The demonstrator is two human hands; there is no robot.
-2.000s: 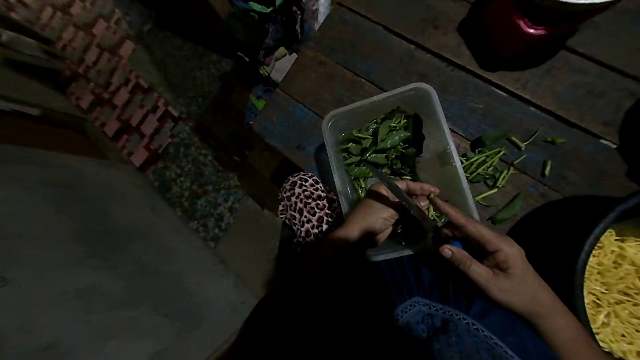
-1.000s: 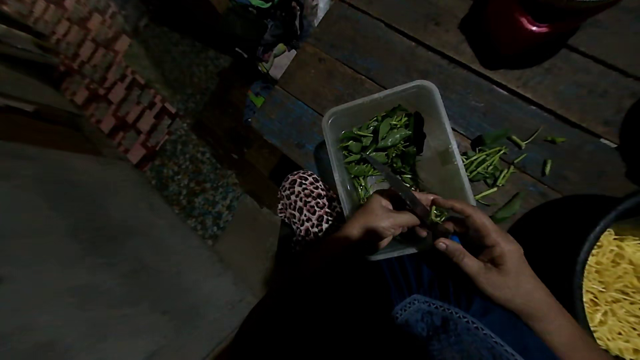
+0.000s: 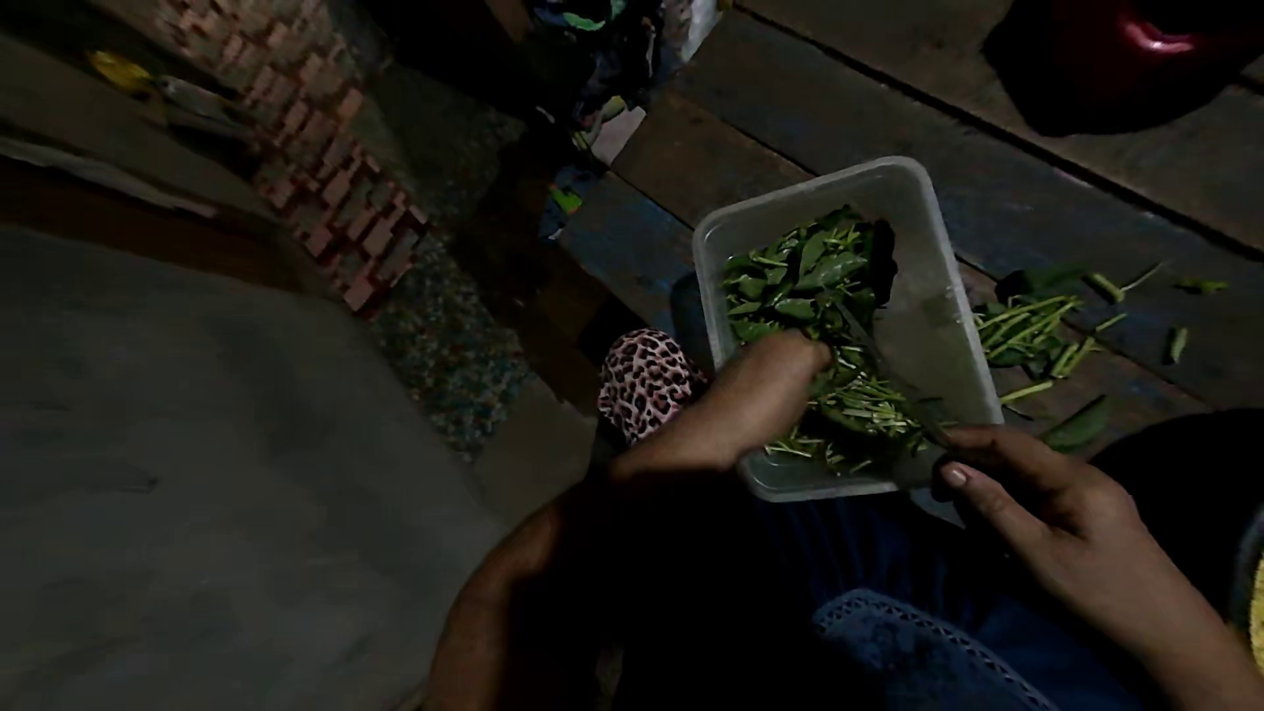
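Note:
A rectangular translucent plastic container [image 3: 938, 237] holds leafy greens [image 3: 810, 267] and cut green stems [image 3: 874, 405]. Over its left side reaches my left hand [image 3: 780, 380], its fingers down among the greens and hidden, so what it holds cannot be told. At the container's lower right corner my right hand [image 3: 1047, 494] grips a knife [image 3: 894, 375] by its handle end. The dark blade slants up and left over the greens.
Loose green stems [image 3: 1027, 331] and leaves lie on the wooden planks [image 3: 820, 109] right of the container. A dark pot's rim [image 3: 1246, 573] is at the right edge, a red object [image 3: 1136, 59] at the upper right. A leopard-print cloth [image 3: 647, 385] lies left of the container.
My left hand has moved away from my right hand, up and left into the greens. The knife remains in my right hand. More cut stems show in the container.

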